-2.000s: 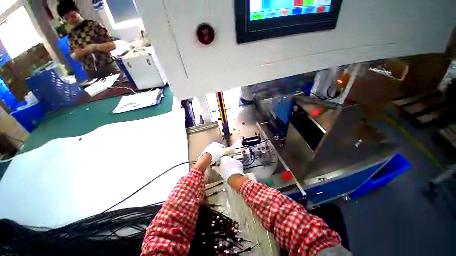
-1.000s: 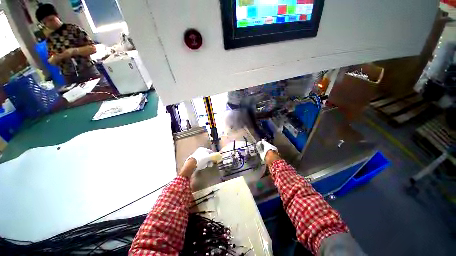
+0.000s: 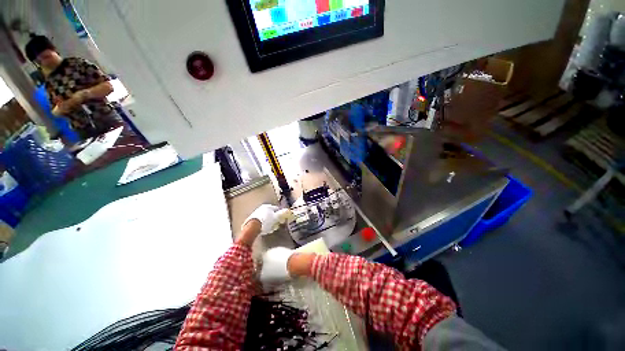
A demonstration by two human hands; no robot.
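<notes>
My left hand [image 3: 263,219], in a white glove, is at the left side of the metal fixture [image 3: 321,214] on a round silvery plate. Whether it holds anything cannot be made out. My right hand [image 3: 275,266], also gloved, is nearer to me, over the upper end of the cream board [image 3: 316,301]. Its fingers are blurred and hidden, so its grip cannot be told. Black cable ends with small pale tips [image 3: 281,322] lie in a cluster below my hands. The black cable bundle [image 3: 140,329] runs off to the left over the white sheet [image 3: 116,253].
A white machine cover [image 3: 308,92] with a touchscreen [image 3: 315,20] and red button [image 3: 201,65] hangs above. A yellow-and-black strip [image 3: 273,161] stands behind my left hand. Red [image 3: 367,234] and green [image 3: 346,246] buttons sit at the table edge. A person [image 3: 68,89] is at the far left.
My right hand has moved from the fixture's right side back to the cream board. My left hand stays by the fixture's left side. The view has shifted.
</notes>
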